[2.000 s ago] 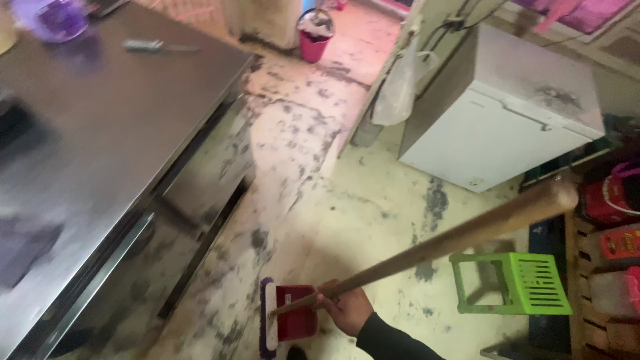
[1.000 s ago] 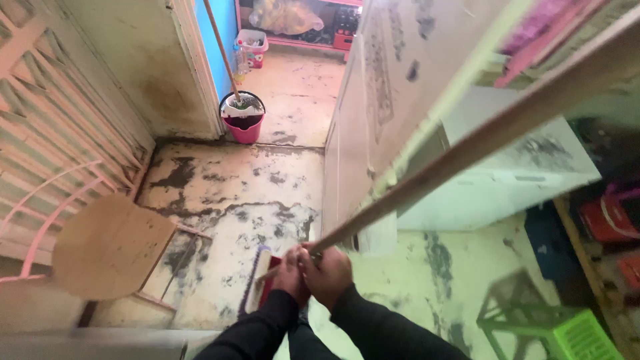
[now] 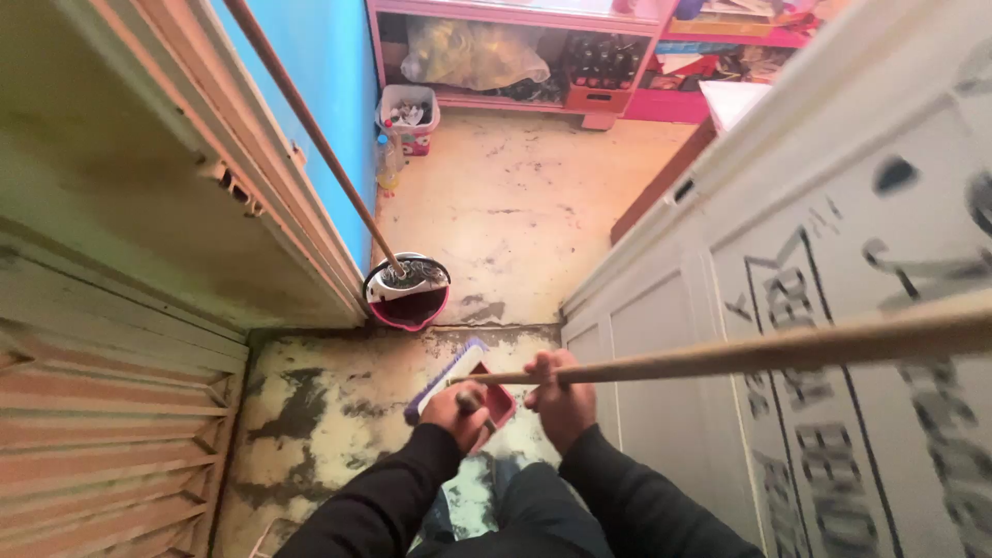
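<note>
My right hand grips the wooden handle of a broom, which runs off past the right edge. A second stick, seen end-on, is in my left hand; it appears to be the handle of the red dustpan below. The broom head, white with purple bristles, lies against the dustpan, low over or on the stained floor. Whether my left hand touches the broom handle too is hard to tell. Just ahead stands a pink mop bucket with a wringer, and a mop's wooden handle leans up from it.
A door with black writing stands at the right, a slatted shutter at the left. Beyond the doorway are a small bin with litter, a plastic bottle, and a pink shelf with a red bottle crate and a filled bag.
The view has moved away from the metal table and white freezer to the doorway. Two seconds ago only one hand showed on the handle; now both hands show, apart from each other.
</note>
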